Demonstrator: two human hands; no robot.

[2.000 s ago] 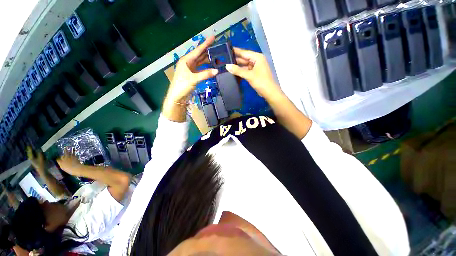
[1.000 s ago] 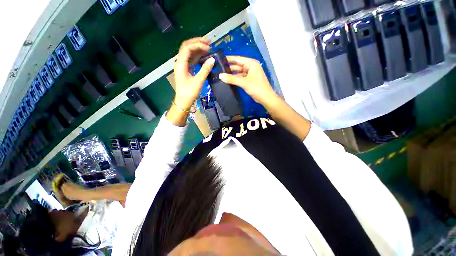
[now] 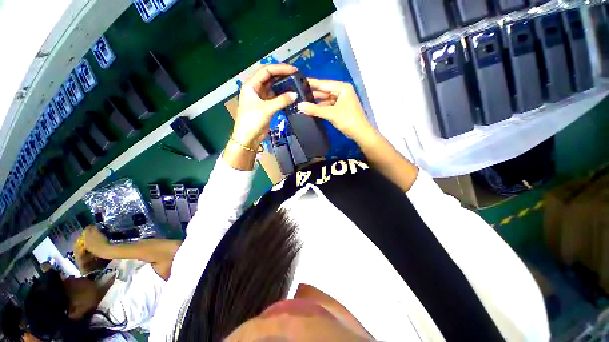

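A long grey-black device housing (image 3: pixel 310 133) is held over the blue mat (image 3: pixel 344 148), its dark end up between my hands. My left hand (image 3: pixel 257 100) grips the dark end, fingers curled over its top and thumb on its face. My right hand (image 3: pixel 337 107) holds its right side, with thumb and fingertips near the lower edge of the dark end. Whether a small part is under the fingertips cannot be told. Other housings (image 3: pixel 282 155) stand beside it at the mat's left, partly hidden.
A clear tray of upright housings (image 3: pixel 454 100) is at the right. Dark housings (image 3: pixel 165 77) sit on the green conveyor. A lone housing (image 3: pixel 190 138) and a small group (image 3: pixel 167 204) are on the green bench. Another worker's arm (image 3: pixel 130 251) and a crinkly tray (image 3: pixel 120 206) are at the left.
The dark end has tilted, and its square window no longer shows clearly. My left fingers have curled over its top. The neighbouring worker's arm has shifted.
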